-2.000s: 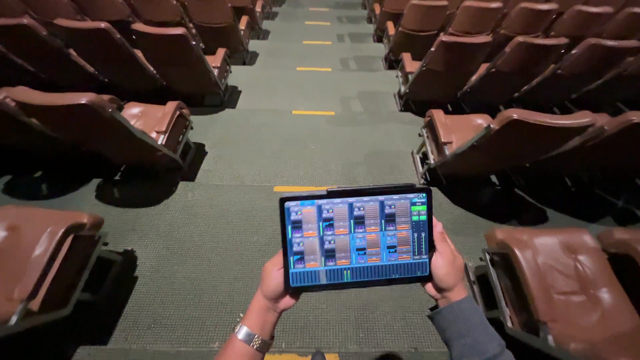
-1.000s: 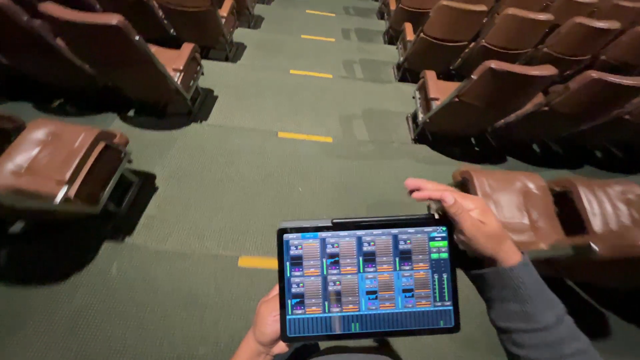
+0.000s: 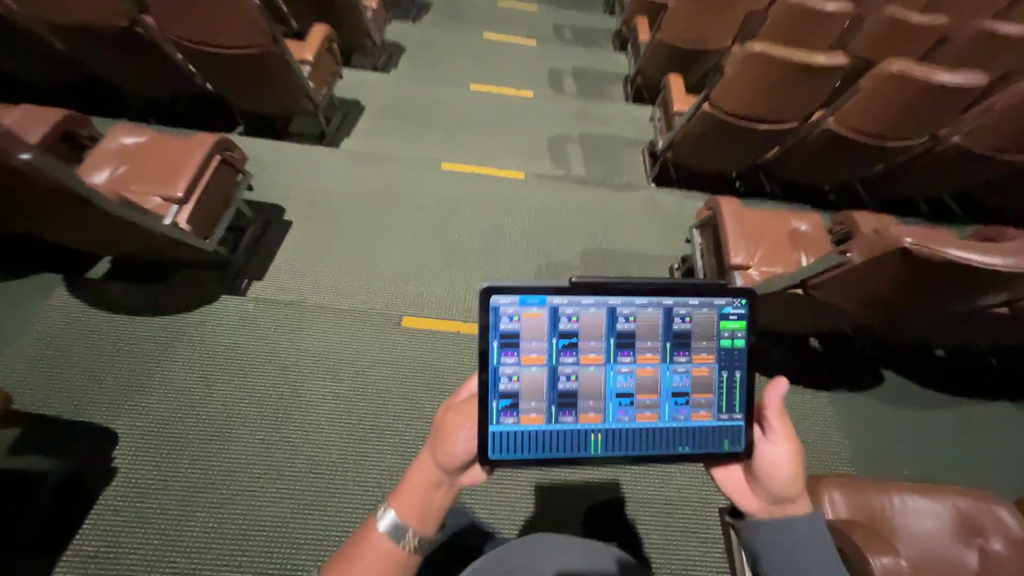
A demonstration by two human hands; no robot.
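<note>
A black-framed tablet (image 3: 616, 372) with a lit screen of audio-mixer channels and level meters is held flat in front of me. A dark stylus (image 3: 648, 282) lies along its far edge. My left hand (image 3: 458, 436), with a metal-banded watch (image 3: 400, 528) at the wrist, grips the tablet's left side; its fingers are hidden beneath. At the lower right corner, my right hand (image 3: 764, 456) supports the tablet from below, thumb raised off the edge and fingers partly hidden. A dark grey sleeve covers that wrist.
Green carpeted aisle steps (image 3: 352, 240) stretch ahead, with yellow strips (image 3: 482, 170) at their edges. Brown padded seats (image 3: 152, 168) line the left, and more seats (image 3: 768, 240) stand in rows on the right. One seat (image 3: 920, 528) is close by my right forearm.
My right hand, off the tablet's side and raised near its upper right corner one second ago, is back at the lower right. The view has moved along the aisle.
</note>
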